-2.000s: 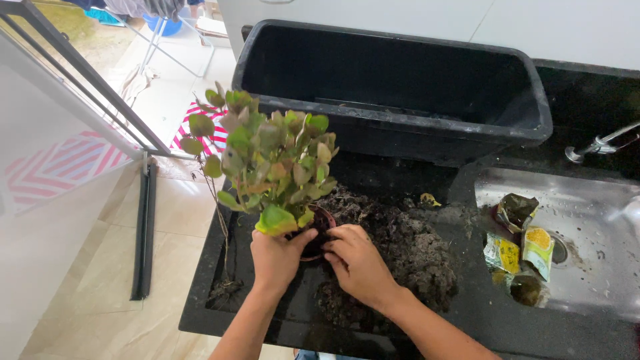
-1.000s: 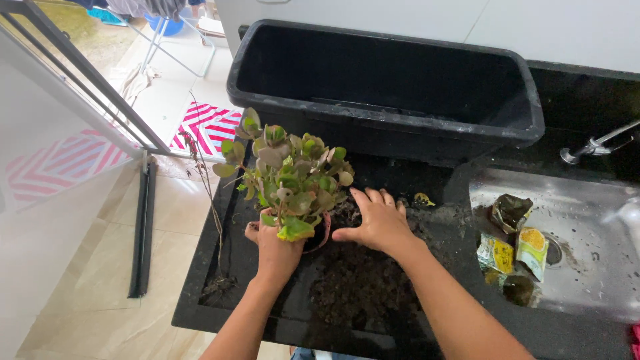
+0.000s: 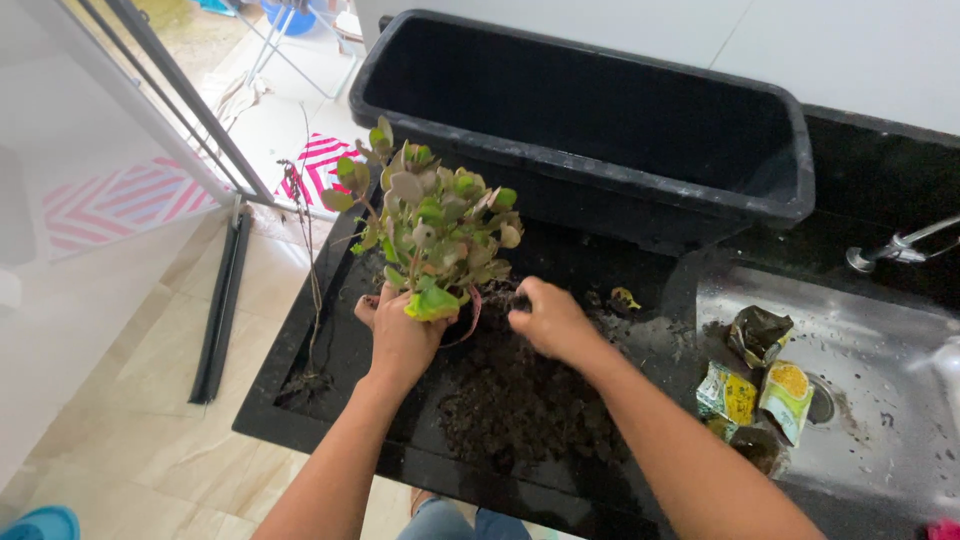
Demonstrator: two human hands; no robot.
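A leafy succulent plant (image 3: pixel 442 225) stands in a small reddish pot (image 3: pixel 474 319) on the black stone counter. My left hand (image 3: pixel 397 322) is at the plant's base and the pot's left side, under a yellow-green leaf; its fingers are partly hidden, so its hold is unclear. Right of the pot, my right hand (image 3: pixel 551 319) is curled with dark soil between thumb and fingers. Loose dark soil (image 3: pixel 525 405) lies heaped on the counter below and around this hand. A thin dried plant with bare roots (image 3: pixel 311 315) lies at the counter's left edge.
A long black plastic planter box (image 3: pixel 585 165) stands along the back. At the right is a steel sink (image 3: pixel 885 375) with torn, soiled packets (image 3: pixel 786 397) near its drain and a metal tap (image 3: pixel 900 247) behind. A yellowed leaf (image 3: pixel 624 298) lies near the soil. A glass door stands at the left.
My right hand, spread over the soil one second ago, is now curled with soil in its fingers. My left hand remains at the plant's base. The soil heap looks flatter than two seconds ago.
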